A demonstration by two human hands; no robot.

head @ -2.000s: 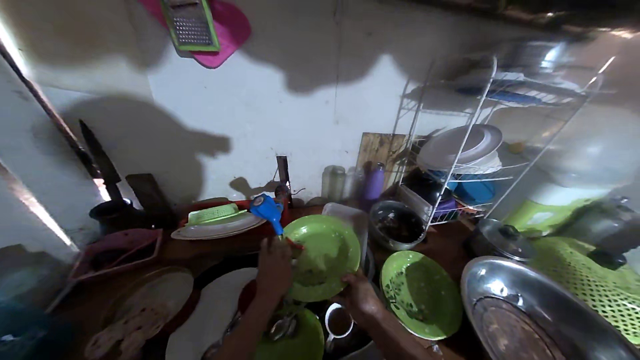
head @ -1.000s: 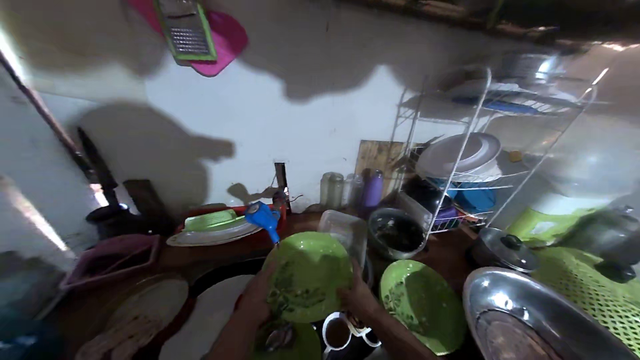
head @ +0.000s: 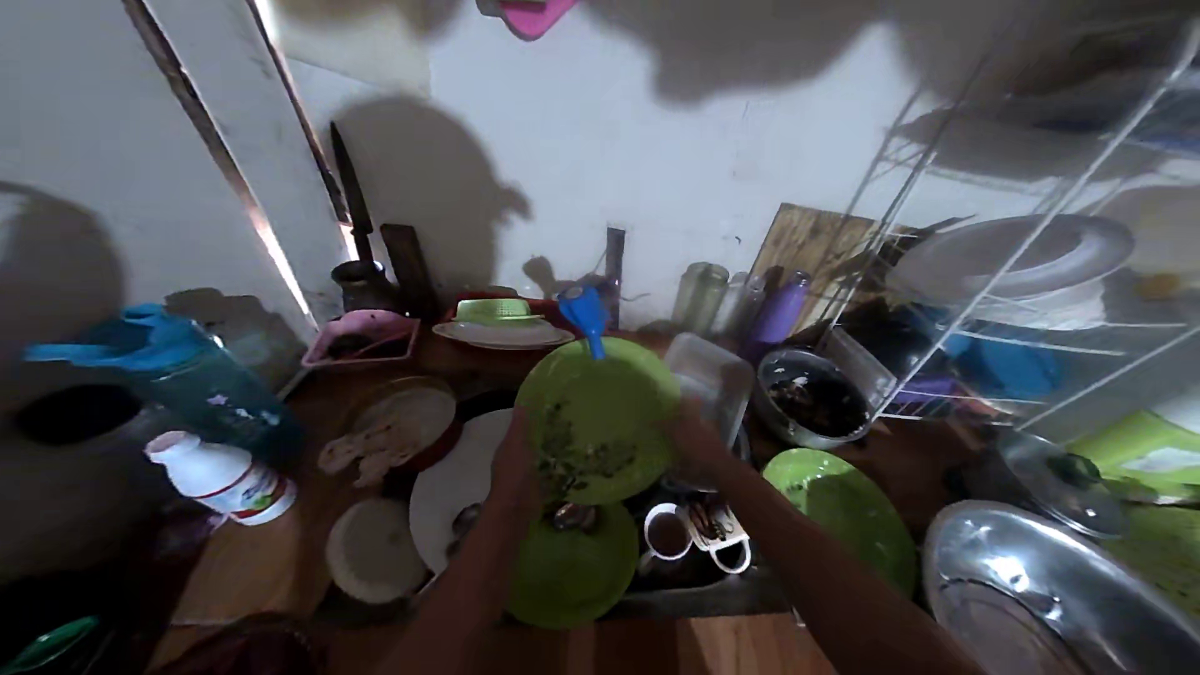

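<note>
A green plate with a dark leafy pattern (head: 605, 412) is held up between both hands. My left hand (head: 517, 450) grips its left edge and my right hand (head: 692, 436) its right edge. Behind its top edge stands a blue plastic utensil (head: 583, 314). Below it lies another green plate (head: 572, 572), with metal spoons (head: 574, 516) at its upper side. White cups (head: 667, 532) stand to the right of that one. Beyond my right forearm is a further green plate (head: 848, 511). A large white plate (head: 455, 487) is partly hidden by my left forearm.
A steel pot (head: 814, 398) and a clear plastic container (head: 710, 384) stand at the back right, beside a wire dish rack (head: 1012, 328). An oval metal tray (head: 1041, 600) lies at the right. On the left are a white bottle (head: 220, 476), a teal jug (head: 202, 384) and a pink basket (head: 363, 339).
The view has swung left and down. Two seconds ago my left hand was at the held plate's upper left edge; now the hands are on opposite sides of it.
</note>
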